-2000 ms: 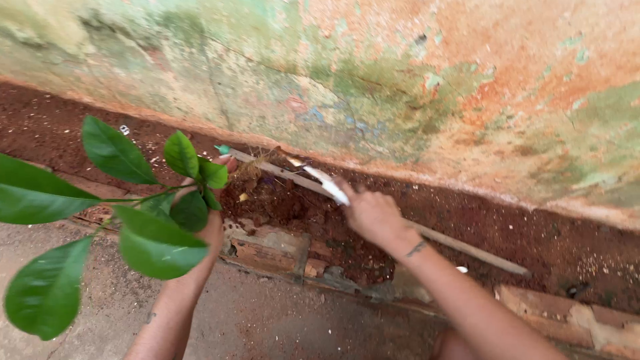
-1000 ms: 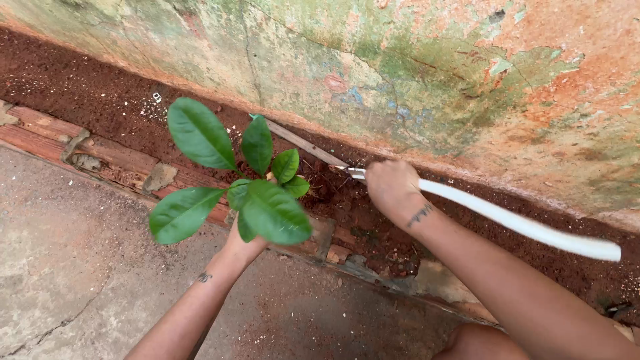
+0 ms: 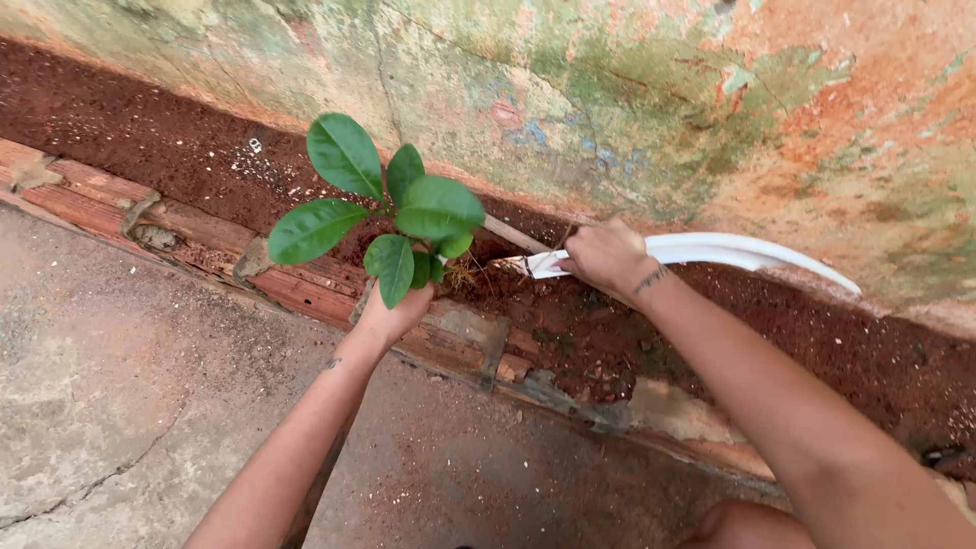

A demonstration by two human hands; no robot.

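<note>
My left hand [image 3: 398, 309] is closed around the lower stem of a leafy green seedling [image 3: 438, 207], over the edge of the soil strip. Thin, pale roots [image 3: 463, 273] stick out beside my fingers. In my right hand [image 3: 606, 255] is a long, curved white strip [image 3: 732, 245], which runs out behind my fist toward the wall; its front end [image 3: 543, 264] points at the roots. What it is exactly I cannot tell. A wooden stick [image 3: 515, 232] lies in the red soil [image 3: 564, 328], partly hidden by my right hand.
A weathered wall [image 3: 534, 114] with peeling paint runs behind the soil. Along the front, a low border of broken red bricks [image 3: 305, 293] separates it from the cracked concrete floor [image 3: 114, 366]. My knee [image 3: 751, 526] shows at the bottom edge.
The plant, at the far left two seconds ago, is now upright nearer my right hand. The white strip's long end has swung up toward the wall since one second ago.
</note>
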